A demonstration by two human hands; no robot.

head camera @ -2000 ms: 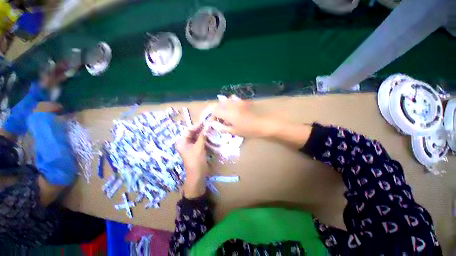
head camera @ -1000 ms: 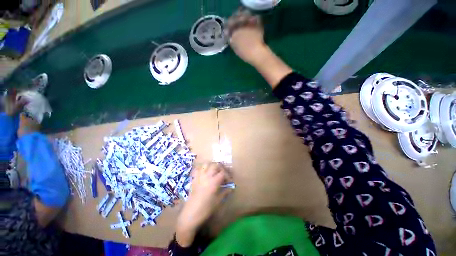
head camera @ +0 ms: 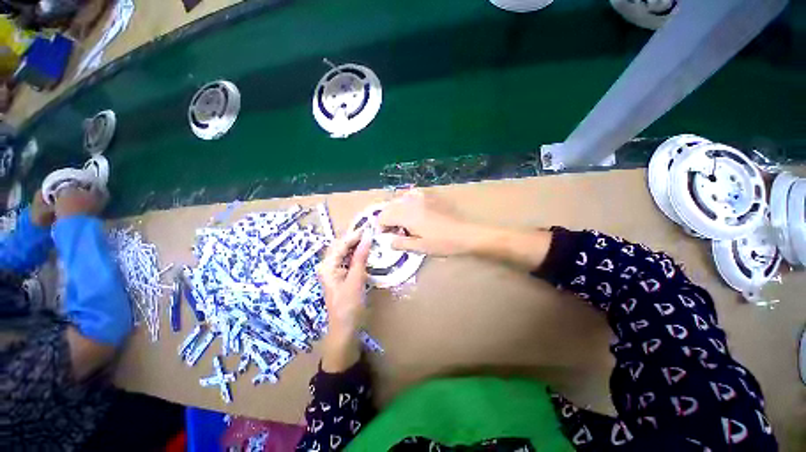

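Note:
A white round base [head camera: 395,265] lies in front of me on the brown table covering, partly hidden by both hands. My left hand [head camera: 345,274] grips its left side, thumb and fingers near the disc's centre. My right hand [head camera: 420,222] is slightly blurred and holds the upper part of the base. Whether a strip is between the fingertips cannot be told. A large loose heap of printed strips [head camera: 256,287] lies left of my left hand. One strip [head camera: 371,342] lies apart, just below the base.
Round bases [head camera: 347,99] sit spaced on the green belt [head camera: 468,97]. A slanted grey post [head camera: 667,88] stands at right. Stacked discs [head camera: 720,190] overlap on the right. A neighbour's blue sleeves [head camera: 93,278] and thin white sticks [head camera: 140,269] are at left; a blue bin [head camera: 205,430] is below.
My right hand has come back from the belt to the table, and a round base is now between both hands. My left hand has moved up from beside the heap. Bases on the belt have shifted left.

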